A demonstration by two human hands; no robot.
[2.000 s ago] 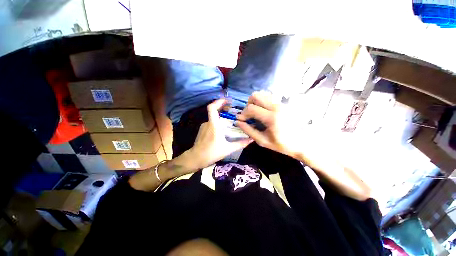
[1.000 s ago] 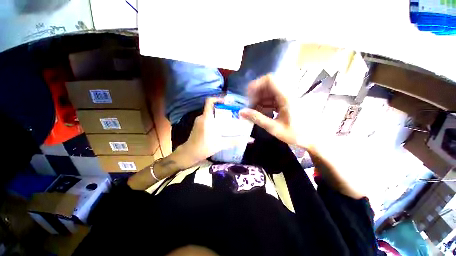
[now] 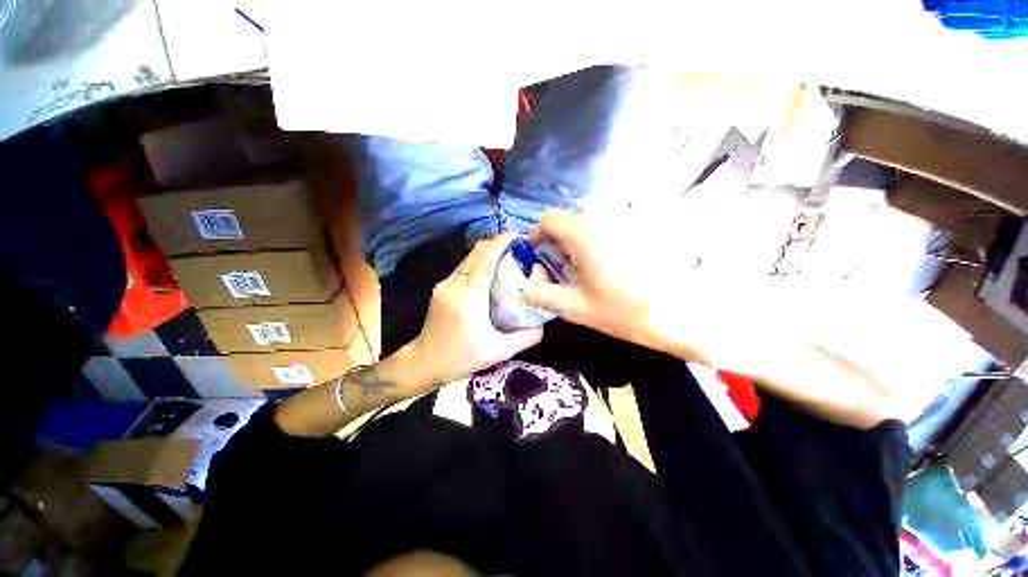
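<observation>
A small white retail box (image 3: 513,302) with a blue end is held over my lap. My left hand (image 3: 460,313) wraps around the box from the left side. My right hand (image 3: 586,276) is at the box's upper end, its thumb and fingers on the blue part. The fingers cover part of the box, so I cannot tell what is inside it.
The white table edge (image 3: 395,79) runs across in front. Brown cartons with labels (image 3: 242,282) are stacked on the left. A white box with a brown flap (image 3: 169,451) is at lower left. Blue-edged things (image 3: 983,16) show at the upper right.
My right hand, blurred and raised beside the box one second ago, is now on its blue end. The box looks more tilted and more covered by my fingers.
</observation>
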